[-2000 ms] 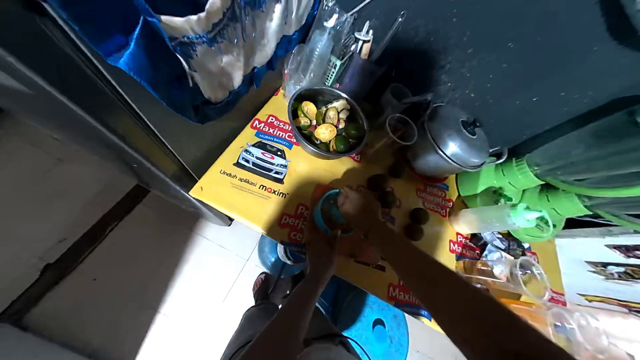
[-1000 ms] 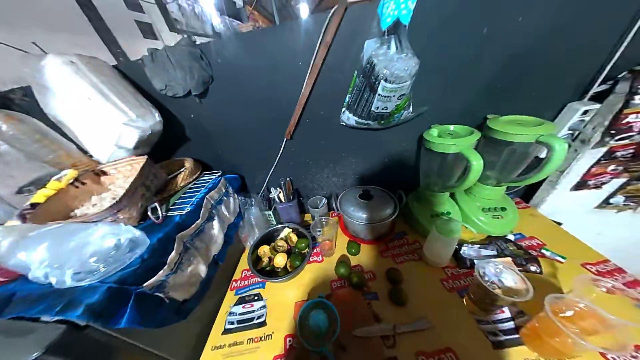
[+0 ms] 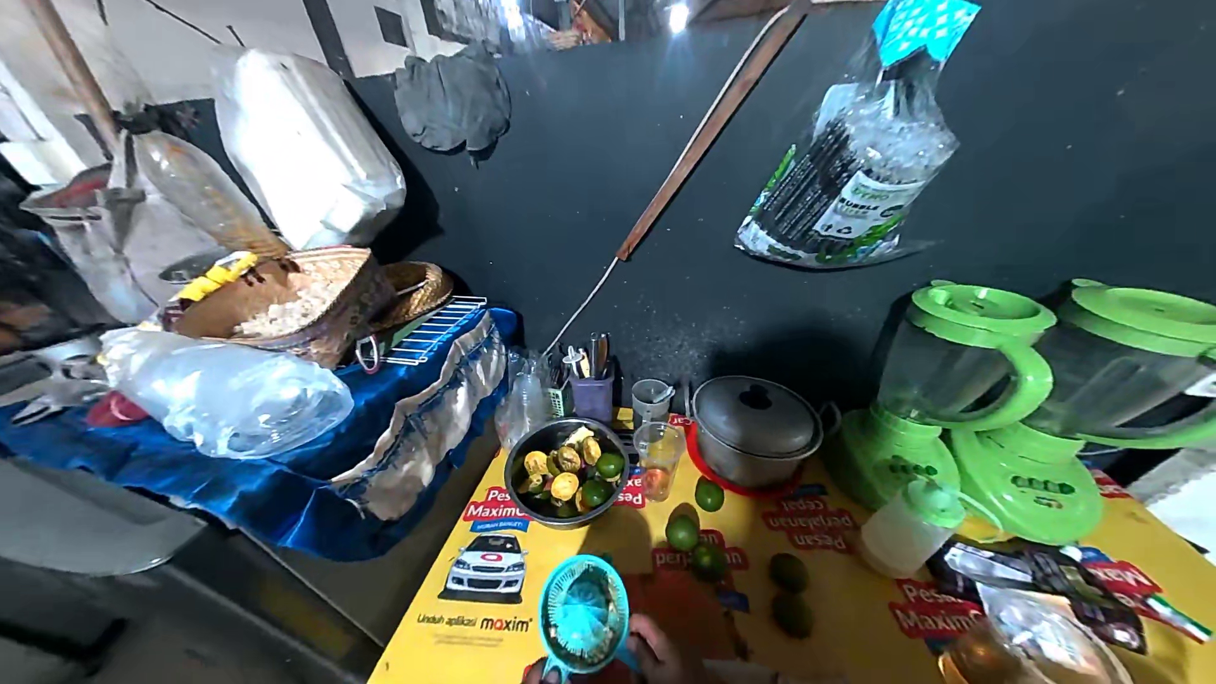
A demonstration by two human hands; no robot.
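Observation:
A turquoise plastic citrus juicer [image 3: 583,616] is held low over the yellow table cover, near the bottom edge of the view. The fingertips of my left hand [image 3: 541,673] grip its lower end. At its right side are the fingers of my right hand [image 3: 651,651], curled close to its rim; whether they grip it is unclear. Beyond the juicer stands a metal bowl [image 3: 513,494] with squeezed halves and green citrus fruits. Several whole green citrus fruits [image 3: 682,532] lie on the table to the right, with darker ones [image 3: 789,613] farther right.
A lidded metal pot [image 3: 760,437] and a clear plastic cup [image 3: 657,461] stand behind the fruits. Two green blenders [image 3: 964,408] and a squeeze bottle [image 3: 912,532] are at the right. A woven basket [image 3: 323,313] rests on blue cloth at the left. A bag of straws [image 3: 855,180] hangs above.
The view has tilted up a lot since two seconds ago. A knife seen on the table one second ago is no longer plainly visible; my right hand's fingers now show beside the juicer.

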